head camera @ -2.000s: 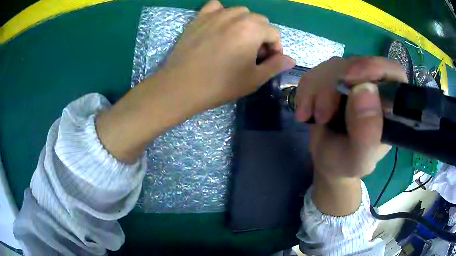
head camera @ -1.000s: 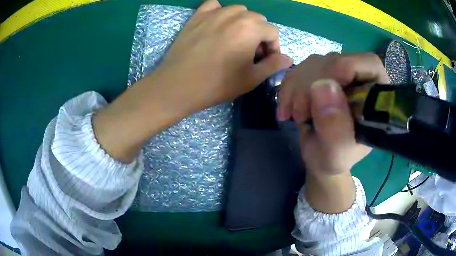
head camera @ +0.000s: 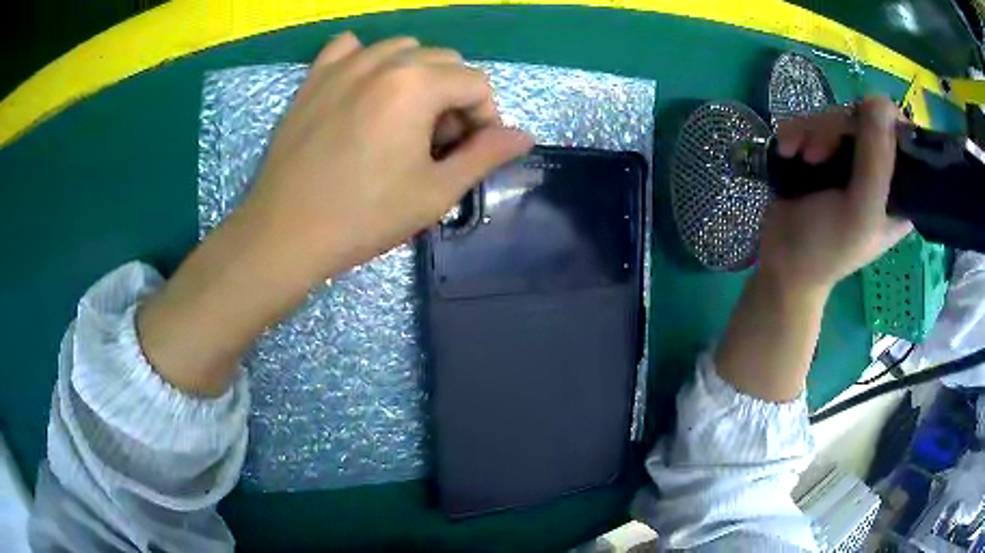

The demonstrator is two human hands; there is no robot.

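Observation:
A black phone unit [head camera: 535, 378] lies on a silvery bubble wrap sheet [head camera: 346, 378], its glossy band at the far end and a camera cutout at its upper left corner. My left hand [head camera: 394, 146] rests over that corner, fingertips at the top edge; what is under the fingers is hidden. My right hand [head camera: 826, 205] grips a black electric screwdriver [head camera: 929, 189], its metal tip over the nearer round screw plate [head camera: 718, 205]. A second screw plate [head camera: 799, 86] lies behind it. Screws are too small to make out.
Yellow tape [head camera: 454, 13] runs along the bench's far edge. A green perforated basket [head camera: 905, 290] stands at the right, near a black cable [head camera: 896, 383]. Blue and white items lie at the lower right. Another white sleeve [head camera: 961, 313] shows at the right edge.
My right hand and screwdriver have moved right, from the phone unit's top end to the screw plate. The view has shifted, uncovering the unit's glossy band. My left hand stays at the corner.

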